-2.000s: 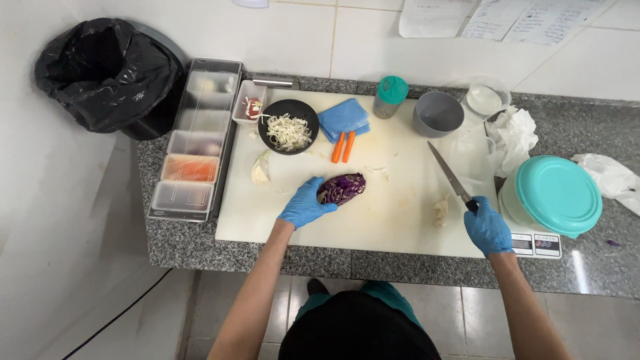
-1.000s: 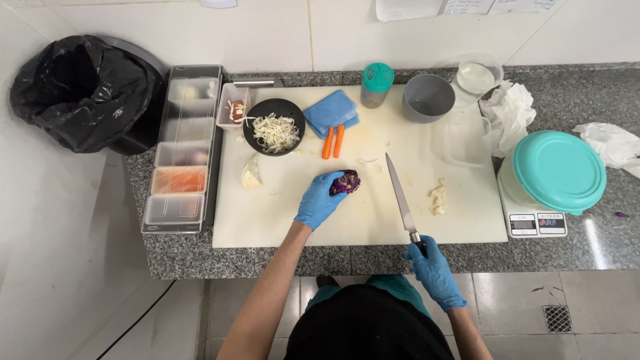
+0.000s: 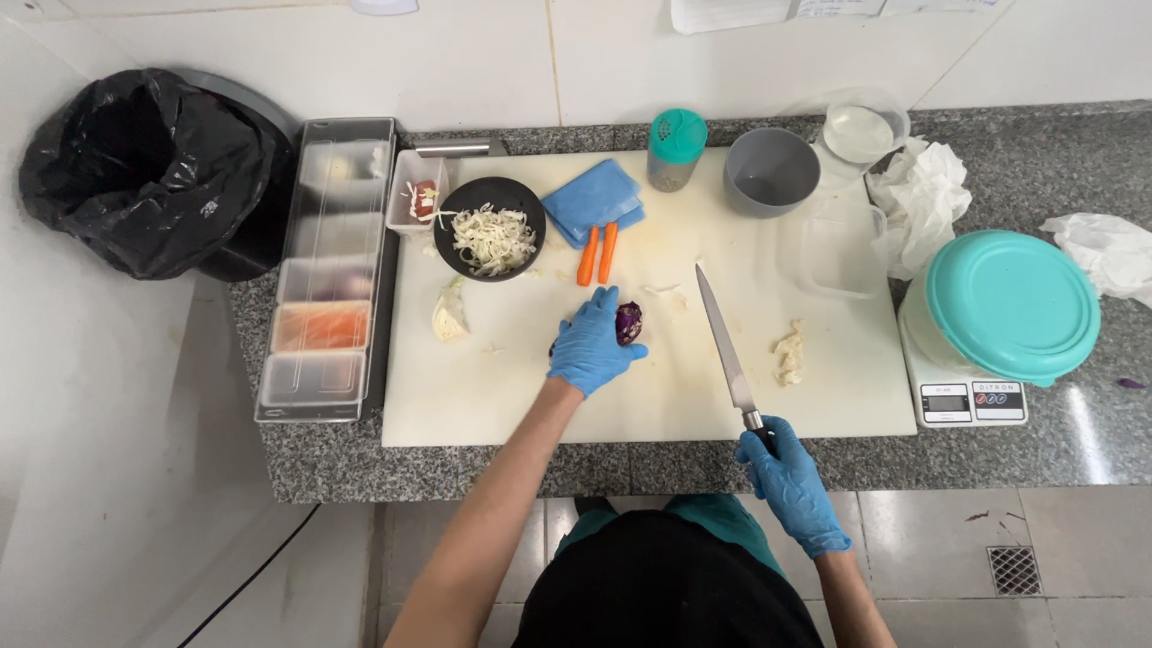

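Observation:
My left hand [image 3: 594, 344], in a blue glove, lies over a piece of red cabbage [image 3: 629, 323] on the white cutting board [image 3: 666, 405] and covers much of it. In my gloved right hand [image 3: 792, 481] is the black handle of a kitchen knife [image 3: 725, 346], its blade pointing away from me over the board. Beyond my left hand lie carrot sticks [image 3: 607, 253] by a folded blue cloth [image 3: 594, 200]. To the left are a white cabbage piece [image 3: 449, 312] and a black bowl of shredded white cabbage [image 3: 490, 238]. Pale scraps [image 3: 790, 353] lie right of the blade.
At the left stand a lidded ingredient organizer [image 3: 322, 270] and a bin with a black bag [image 3: 148, 180]. A shaker [image 3: 676, 148], a grey bowl [image 3: 772, 173] and a clear container [image 3: 841, 250] are at the back. A teal-lidded tub [image 3: 1012, 306] rests on a kitchen scale [image 3: 970, 403].
The cut face of the red cabbage, seen broadly two seconds ago, is now mostly under my left hand. My right hand has moved left with the knife, whose blade now points more directly away from me.

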